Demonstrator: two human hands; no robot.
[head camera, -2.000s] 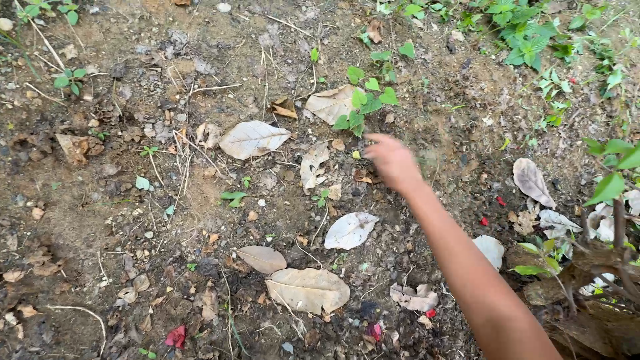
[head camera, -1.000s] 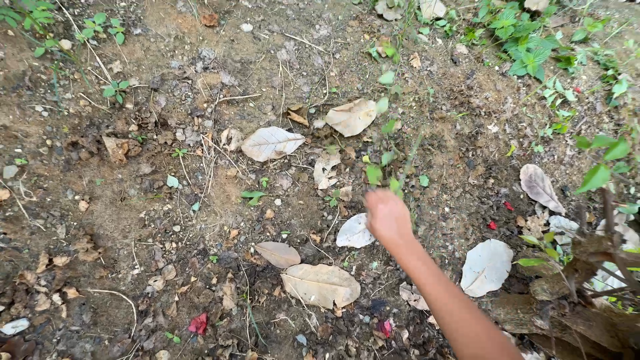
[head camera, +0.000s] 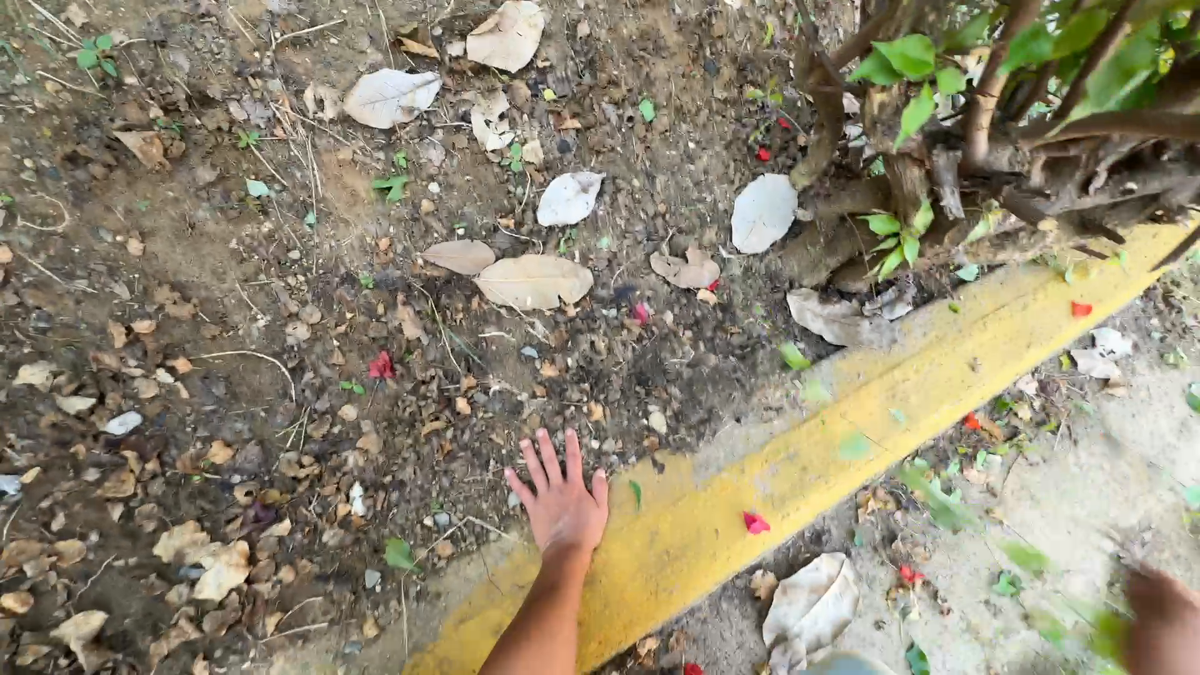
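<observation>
My left hand (head camera: 564, 502) is spread, palm down, at the inner edge of a yellow-painted curb (head camera: 844, 431), with its fingertips over the soil and nothing in its grasp. At the lower right edge of the head view, my right hand (head camera: 1161, 614) is blurred and partly cut off, over the paved ground outside the curb. Blurred green leaves (head camera: 1106, 633) lie or move beside it; whether its fingers hold any of them cannot be made out. Loose green leaves (head camera: 937, 497) are scattered, blurred, between the curb and that hand.
Dry leaves (head camera: 534, 281), twigs and pebbles litter the soil bed. A woody shrub (head camera: 909, 178) with bare low branches overhangs the curb at upper right. Red petals (head camera: 756, 522) dot the curb and ground. A large pale dry leaf (head camera: 811, 600) lies outside the curb.
My right hand, at a green sprig over the soil a second ago, is now at the lower right beyond the curb. My left hand has come into view. The view has shifted strongly toward the curb.
</observation>
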